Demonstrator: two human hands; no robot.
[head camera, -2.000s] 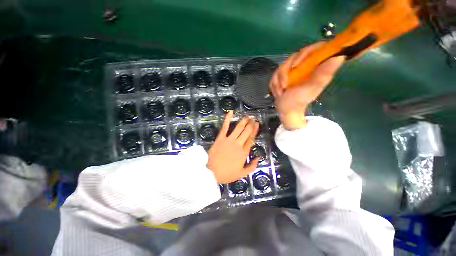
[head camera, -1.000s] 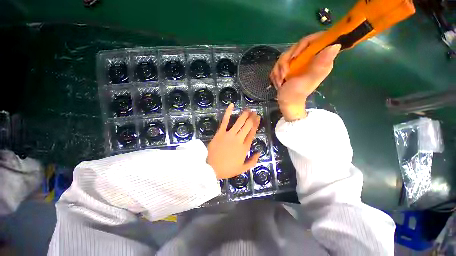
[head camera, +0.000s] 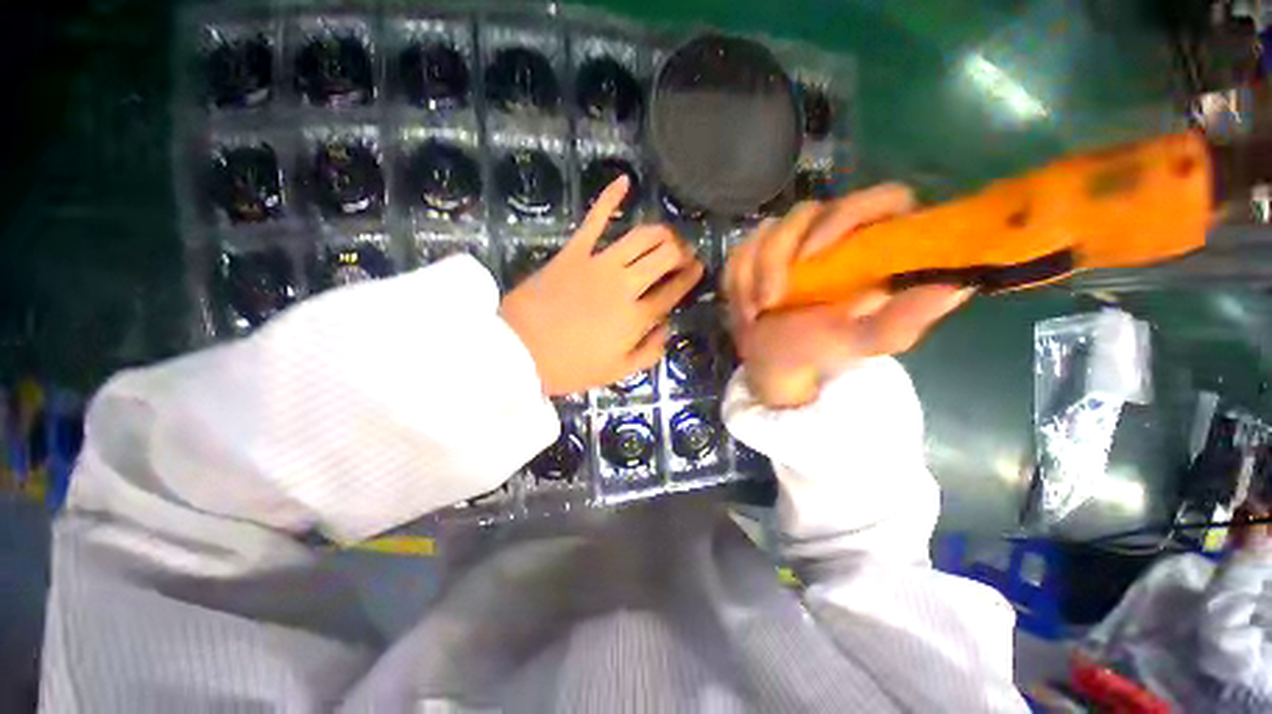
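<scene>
My right hand (head camera: 823, 293) is closed around the orange power driver (head camera: 1032, 216), whose body points up and to the right; its tip is hidden by the hand. My left hand (head camera: 600, 300) lies over the clear blister tray (head camera: 195, 126), index finger extended towards a round black unit (head camera: 610, 188). I cannot tell whether its fingertips hold anything small. Round black units (head camera: 447, 177) sit in the tray pockets. A dark grey perforated disc (head camera: 725, 126) lies over pockets at the tray's upper right. My right hand is just below the disc.
The green bench surface (head camera: 921, 126) surrounds the tray. A clear plastic bag (head camera: 1088, 405) with whitish contents lies at the right. A person's pale sleeve (head camera: 1172, 614) and a red object (head camera: 1116, 686) show at the lower right. A blue item (head camera: 997, 579) is below the bench edge.
The view has shifted, with the tray now higher and further left in the picture. My right hand has moved down off the disc, and the driver now tilts flatter. The left hand keeps a similar pose.
</scene>
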